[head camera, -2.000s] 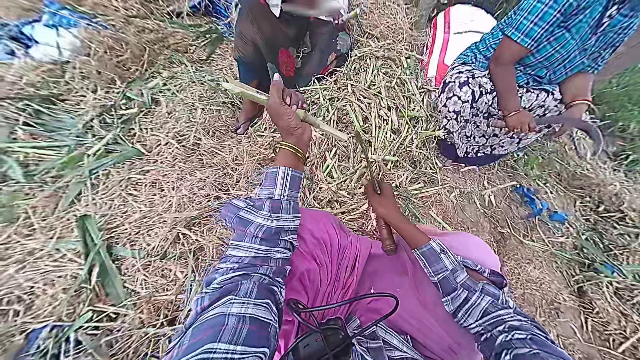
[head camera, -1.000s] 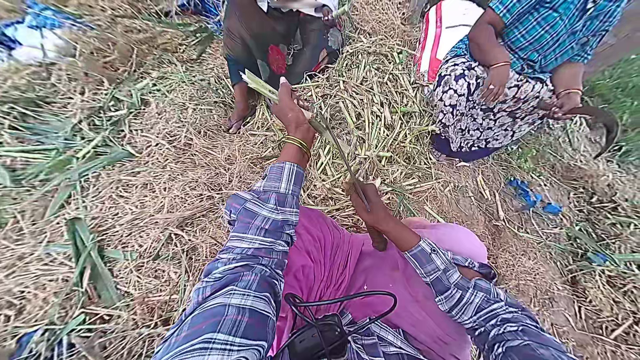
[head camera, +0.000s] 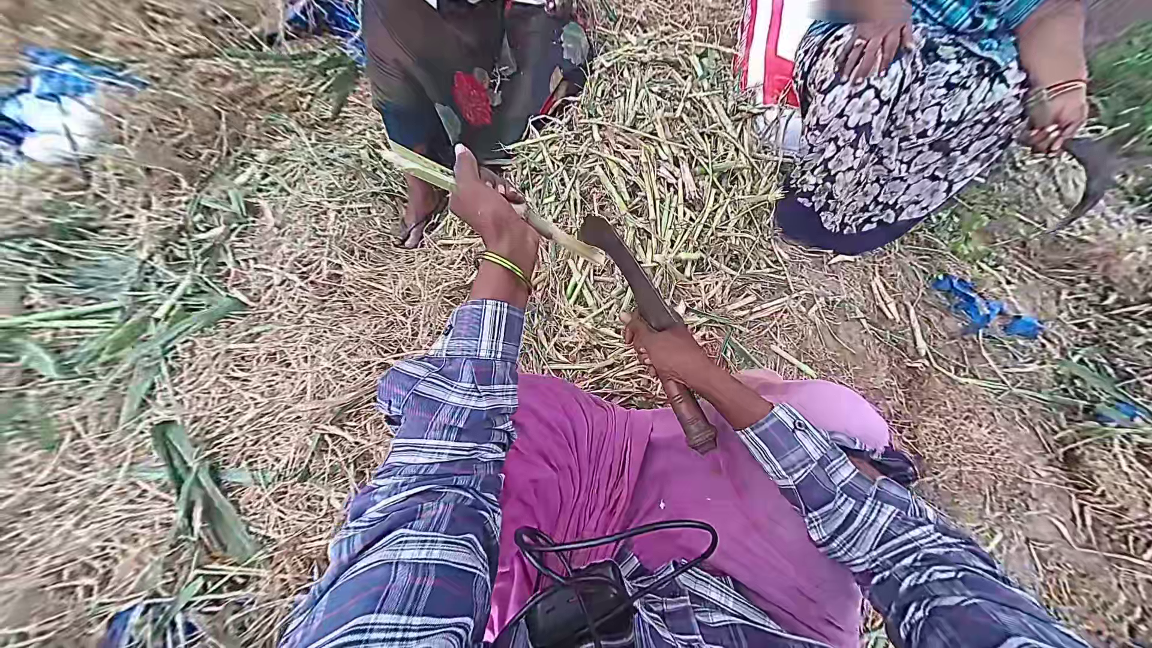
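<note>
My left hand (head camera: 493, 209) is closed around a pale green plant stalk (head camera: 567, 239) that slants down to the right, its split upper end above the fist. In my right hand (head camera: 668, 349) is a sickle with a dark blade (head camera: 630, 270) and a brown wooden handle (head camera: 688, 418). The blade's tip lies close to the stalk's lower end; whether they touch I cannot tell. Beneath both hands spreads a heap of short cut stalks (head camera: 661, 162).
One person (head camera: 450, 90) sits across the heap. Another, in a floral skirt (head camera: 900, 135), sits at the upper right and holds a curved sickle (head camera: 1091, 180). Green leaves (head camera: 198, 490) lie at left, blue scraps (head camera: 981, 304) at right. A black device with a cable (head camera: 580, 607) rests on my lap.
My right hand and its sickle were close against the stalk one second ago and now sit a little apart, with the blade turned flatter to view. My left hand still holds a stalk.
</note>
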